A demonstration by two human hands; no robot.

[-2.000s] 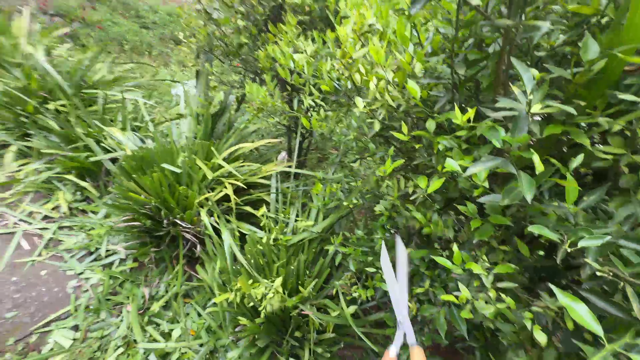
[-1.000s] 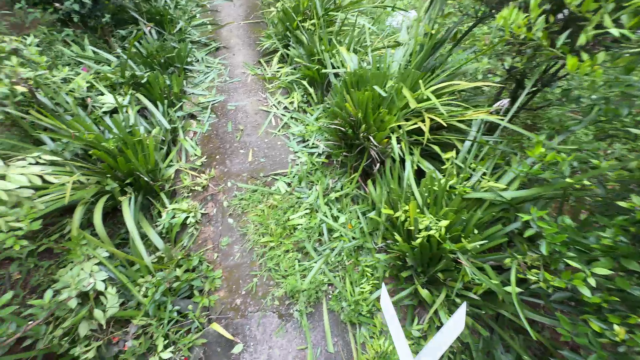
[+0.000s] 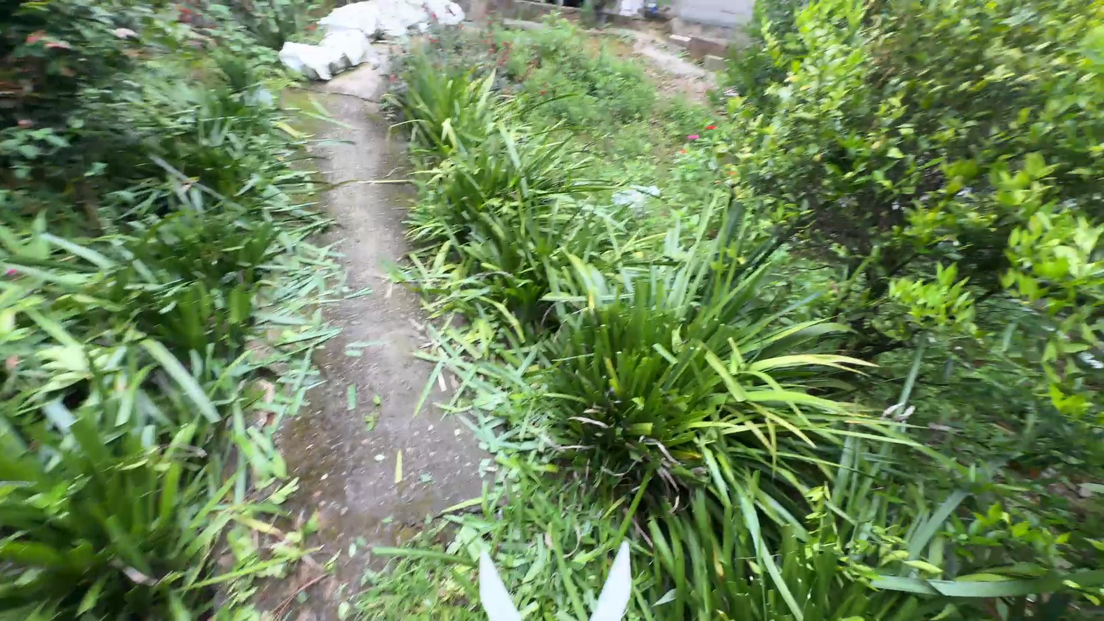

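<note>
Two pale metal blades of hedge shears (image 3: 614,586) rise from the bottom edge, spread apart, with their tips pointing forward. Their handles lie below the frame, and neither my left hand nor my right hand shows. Beyond the blades stands a clump of strap-leaved plants (image 3: 638,379) with cut-looking tops and some yellowing leaves. Cut leaf pieces (image 3: 509,431) lie along the path's right side. Nothing is plainly between the blades.
A narrow concrete path (image 3: 371,345) runs forward, flanked by more strap-leaved plants (image 3: 95,500) on the left. White sacks or sheeting (image 3: 345,39) lie at its far end. A leafy shrub (image 3: 871,147) stands on the right, with a pale wall (image 3: 714,12) far behind.
The view has swung left and up from the shrub to the path. The shears' wooden handle ends, visible two seconds ago, are out of frame, and the blades stand wider apart than then.
</note>
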